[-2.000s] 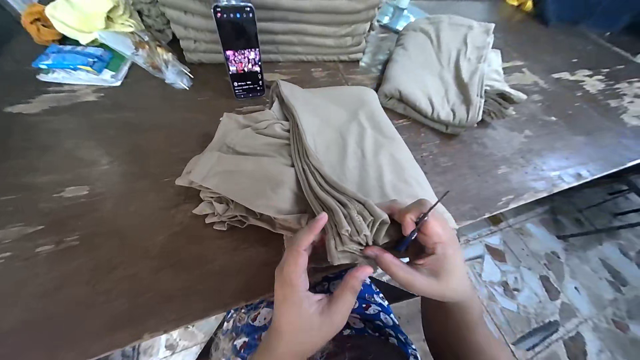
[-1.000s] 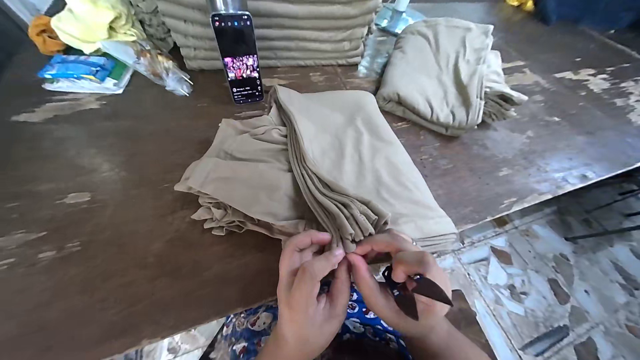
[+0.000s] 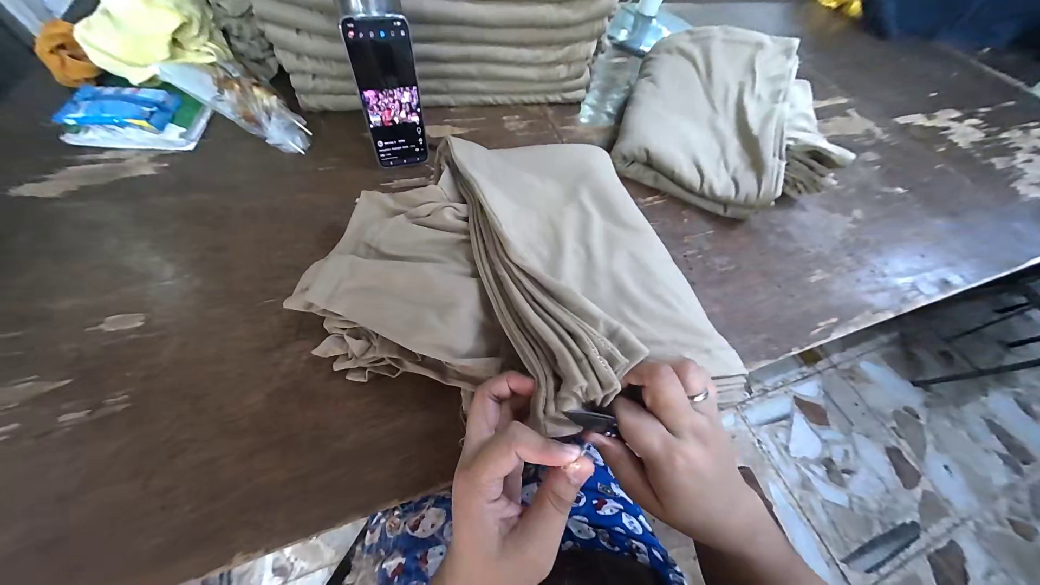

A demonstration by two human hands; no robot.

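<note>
Layered tan fabric pieces (image 3: 585, 219) lie folded on the table, with a bunch of hemmed edges fanned toward me. My right hand (image 3: 666, 431) holds a small dark-bladed cutting tool (image 3: 591, 420), likely thread snips, its blade against the lower end of the hems. Thumb and index finger of my left hand (image 3: 520, 479) are pinched together just below the hems; something tiny, perhaps a thread, may be between them, but I cannot tell. The other left fingers rest by the fabric's lower edge. The tool's handle is hidden in my right palm.
A brown worn wooden table (image 3: 162, 325) bears a propped phone (image 3: 386, 93), a stack of tan fabric (image 3: 504, 49), a folded tan bundle (image 3: 707, 114), a clear plastic bottle (image 3: 609, 81), a blue packet (image 3: 118, 107) and yellow cloth (image 3: 146, 36). My lap is just below the table's edge.
The cutting tool's blade, pointing away from the fabric a second ago, now lies at the hems. My left hand's pinched fingers have come away from the fabric edge, slightly toward me.
</note>
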